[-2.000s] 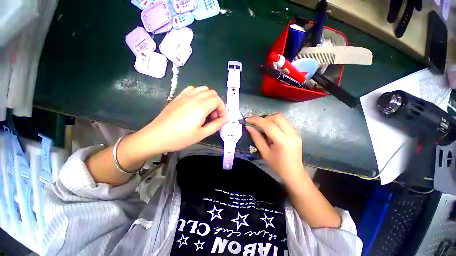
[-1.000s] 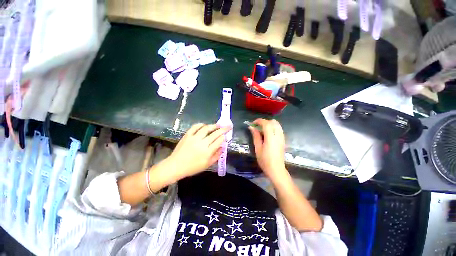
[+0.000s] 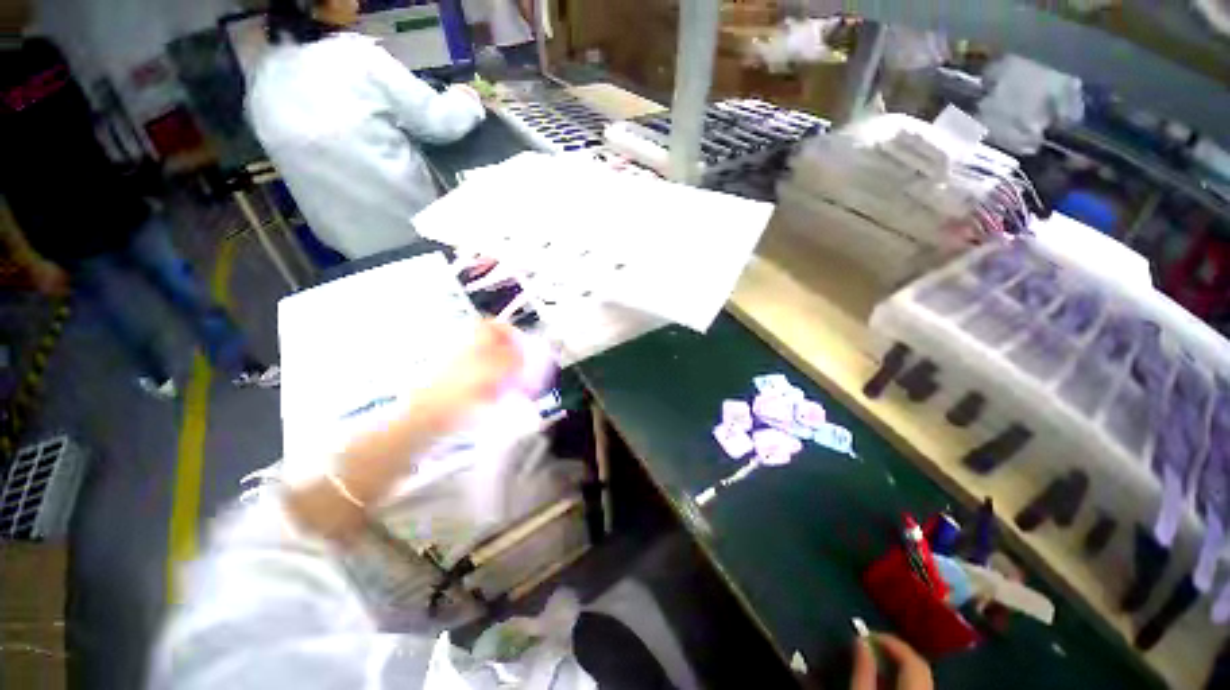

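My left hand [image 3: 488, 367] is stretched out to the left, strongly blurred, over the white tray area. A pale pink-purple blur [image 3: 532, 367] shows at its fingers; whether it is a held watch cannot be told. My right hand [image 3: 893, 666] is cut off by the bottom edge, beside the red basket, with a small pale-tipped object [image 3: 863, 628] at its fingertips. Purple and light blue watch cards [image 3: 774, 415] lie in a loose pile on the green bench [image 3: 675, 391].
The red tool basket [image 3: 920, 601] holds pens and a cream tool. White sheets [image 3: 634, 229] cover trays at the left. A white tray with purple straps [image 3: 944, 317] stands on the wooden ledge [image 3: 823, 357], dark strap ends below it. One person sits ahead; another stands far left.
The view has swung left and up. My left hand has moved from the bench front to the left trays. The watch is no longer clearly seen. My right hand is now at the bottom edge.
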